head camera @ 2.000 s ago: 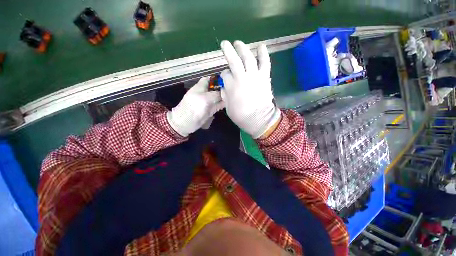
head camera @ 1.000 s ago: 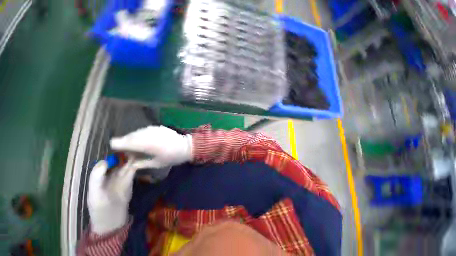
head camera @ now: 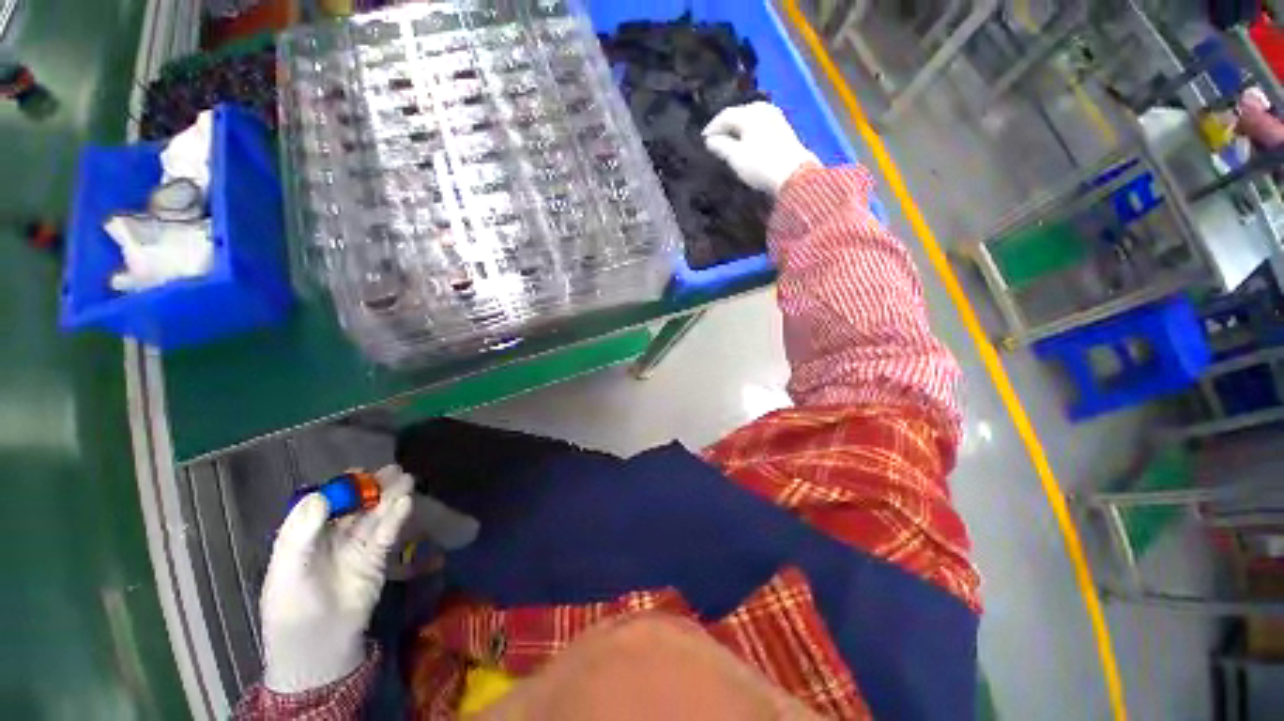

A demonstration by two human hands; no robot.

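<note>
My left hand [head camera: 331, 585], in a white glove, is at the lower left beside the belt rail. Its fingertips hold a small coil assembly [head camera: 349, 493], blue on one side and orange-copper on the other. My right hand [head camera: 760, 145], also in a white glove, is over the large blue parts bin [head camera: 800, 85], at the heap of black parts [head camera: 690, 141]. Its fingers are bent down at the parts; whether they grip one cannot be told.
Stacked clear blister trays [head camera: 472, 183] stand on the green bench [head camera: 240, 409] left of the bin. A small blue bin [head camera: 261, 233] holds white items. Dark pieces [head camera: 218, 85] lie behind it. The green belt [head camera: 57, 423] runs along the left.
The view has turned right towards the bench. My right hand has left the coil assembly and reached to the large blue bin. My left hand still holds the assembly.
</note>
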